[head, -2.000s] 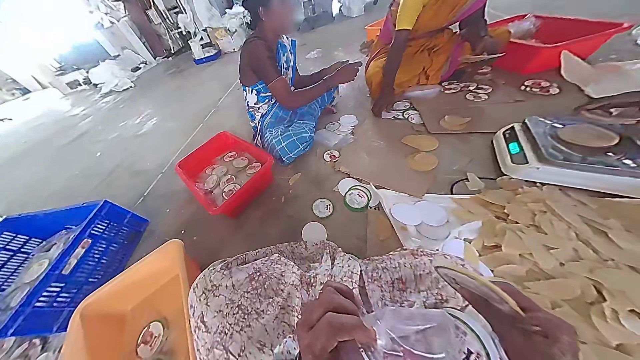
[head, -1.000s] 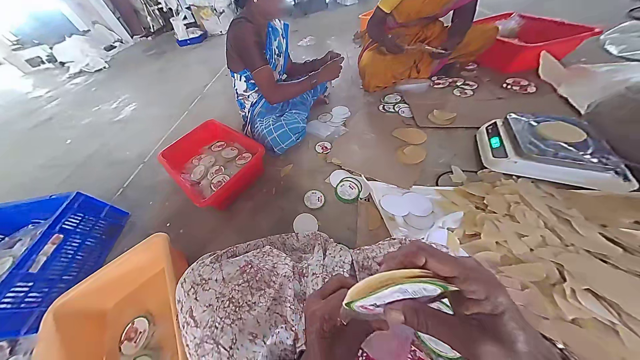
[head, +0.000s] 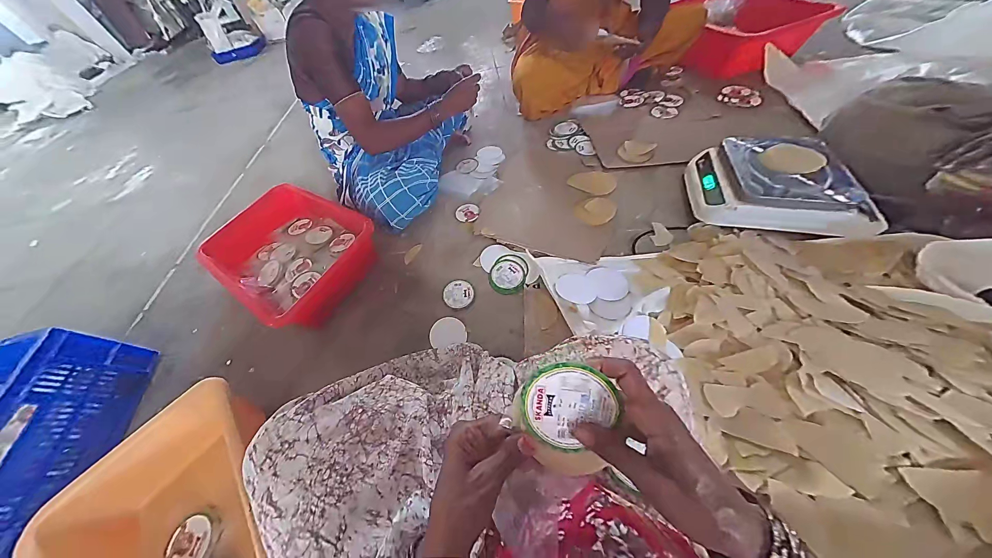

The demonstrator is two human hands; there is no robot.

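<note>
My right hand grips a stack of thin tan discs topped by a round printed label with a green rim, its thumb lying across the label. Close to the stack's left edge, my left hand pinches with thumb and fingertips at what looks like clear plastic film, which hangs below the discs. Whether the film wraps the stack cannot be told. Both hands are above my patterned cloth-covered lap. Loose round labels and white paper discs lie on the floor in front.
Tan flat sheets are heaped at right, below a digital scale bearing a disc. A red tub of packed discs, an orange tub and a blue crate stand left. Two people sit ahead.
The stack, seen edge-on between both hands a second ago, now shows its label face up. My left hand has shifted from the stack's side to the film beside it.
</note>
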